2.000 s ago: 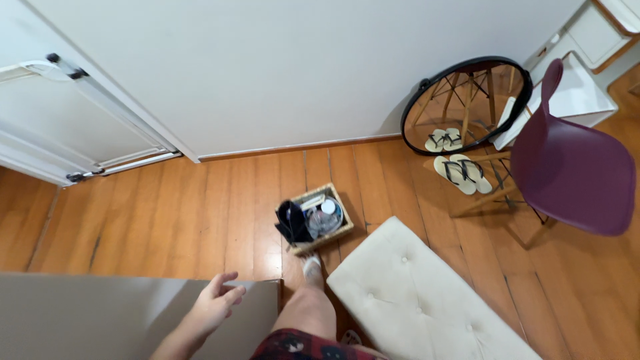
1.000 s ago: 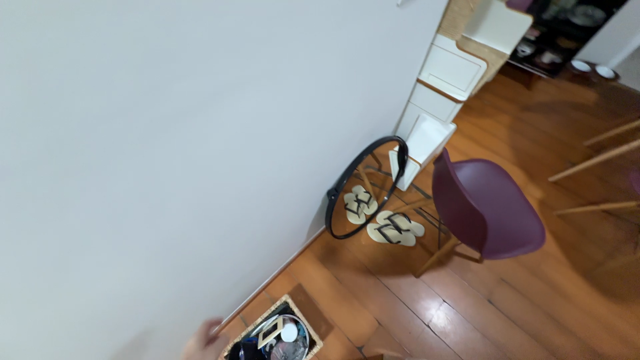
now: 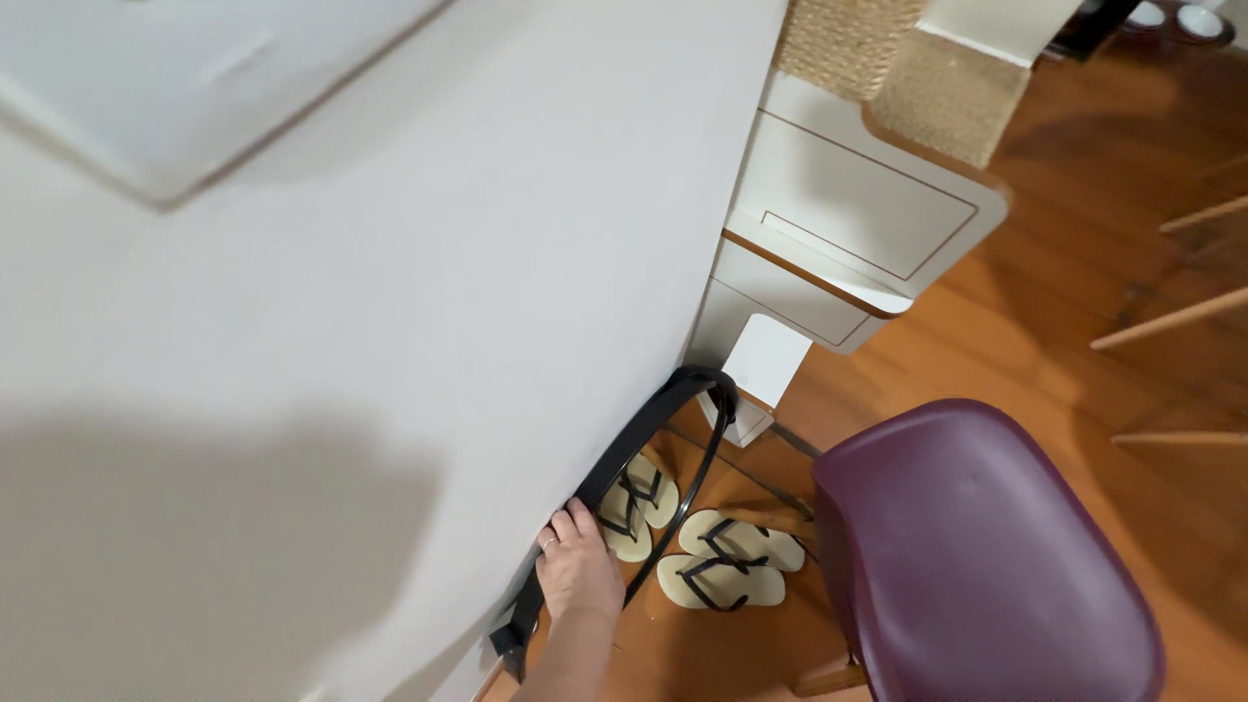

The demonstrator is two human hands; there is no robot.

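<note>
A round mirror with a black frame leans against the white wall. My left hand, with a ring on one finger, holds the upper rim of the frame, its fingers curled over the edge; the thumb is hidden. Cream flip-flops with black straps lie on the wooden floor in front of the mirror, and the glass reflects them. Nothing of my right hand shows.
A purple chair with wooden legs stands right of the flip-flops. Beyond the mirror, white furniture with wood-coloured edges stands along the wall, a woven surface at its top. Light wooden legs show at the right edge.
My left hand has moved to the mirror and taken hold of its frame. The view has turned and come nearer to the mirror; the basket and the bench have left it.
</note>
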